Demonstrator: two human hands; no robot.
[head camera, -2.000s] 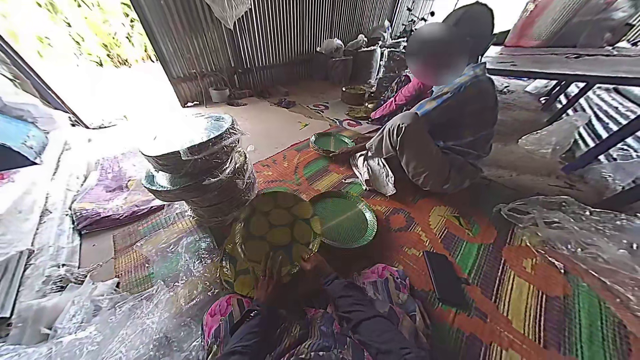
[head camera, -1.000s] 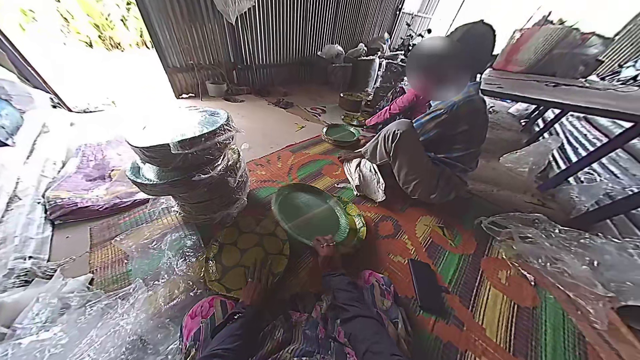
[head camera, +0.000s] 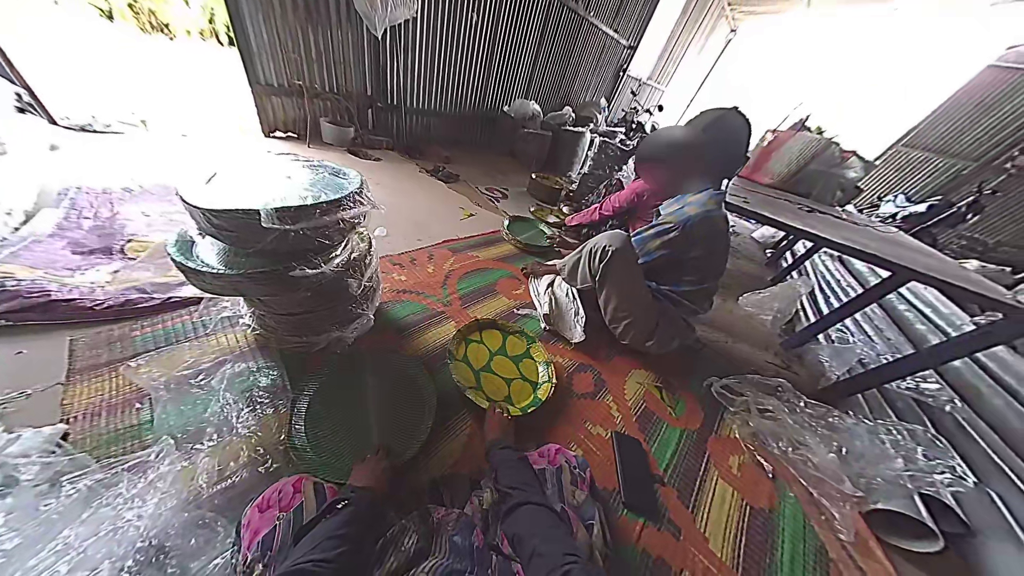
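Observation:
My right hand (head camera: 499, 422) is at the near rim of a round green tray with a yellow leaf pattern (head camera: 502, 366), over the patterned woven mat (head camera: 448, 280). On the left, my left hand (head camera: 370, 470) touches the near edge of a round plain green tray (head camera: 360, 408), which lies in shadow. Fingers of both hands are partly blurred. Stacks of round trays wrapped in clear plastic (head camera: 296, 280) stand beyond the plain tray, to its left.
A seated person (head camera: 680, 264) is ahead right, another behind, near a small green tray (head camera: 528, 232). A dark phone (head camera: 636, 474) lies right of my knees. Clear plastic (head camera: 848, 440) lies under and near a long table (head camera: 872, 240). More plastic (head camera: 160, 496) spreads at left.
The leaf-patterned tray, at my left hand a second ago, is now on the right at my right hand. The plain green tray has gone from my right hand to the left side.

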